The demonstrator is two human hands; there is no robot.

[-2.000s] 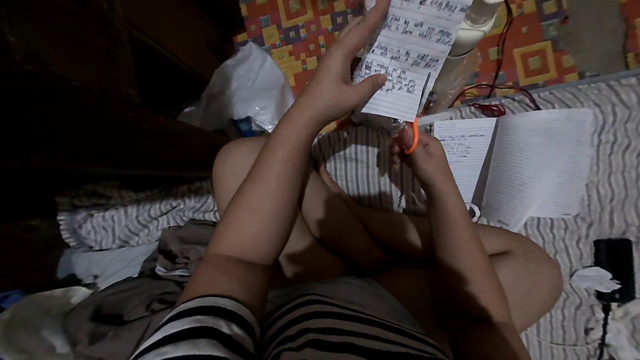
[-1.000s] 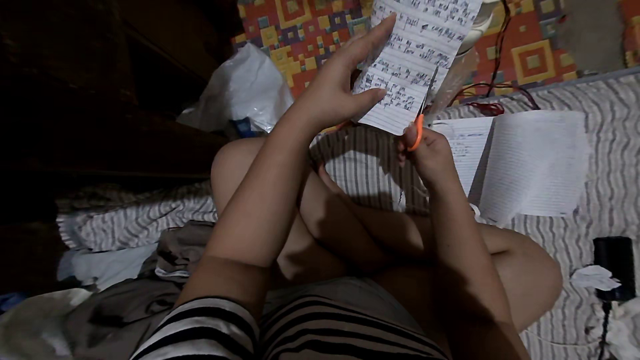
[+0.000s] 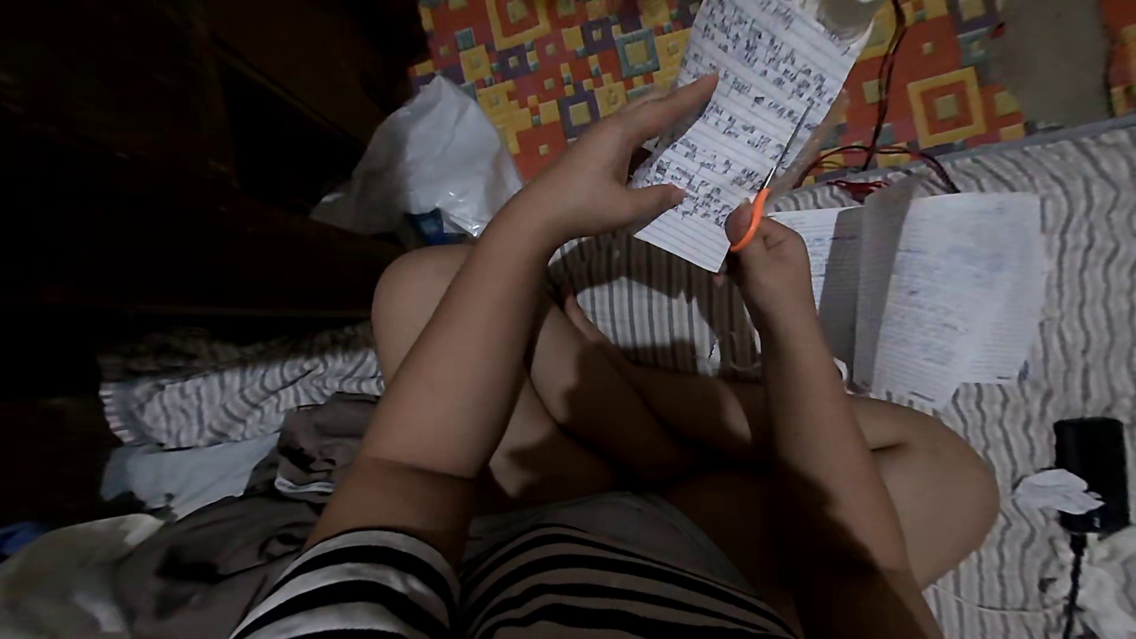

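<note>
My left hand grips the left edge of a lined sheet of paper covered in handwriting, with the thumb on its face and the other fingers partly hidden behind it. In my right hand are scissors with an orange handle, my thumb at the loop. Their metal blades lie along the right side of the sheet, pointing up and away; part of the blades is hidden by the paper. The sheet's lower end hangs above the striped cloth.
An open notebook lies on the striped bedding at right. Dark red wires run beside it. A white plastic bag stands at left. A black device with crumpled paper and a cable is at lower right.
The sheet's lower end has moved down since two seconds ago, and the blades lie farther up along its right side. My left hand stays on the left edge.
</note>
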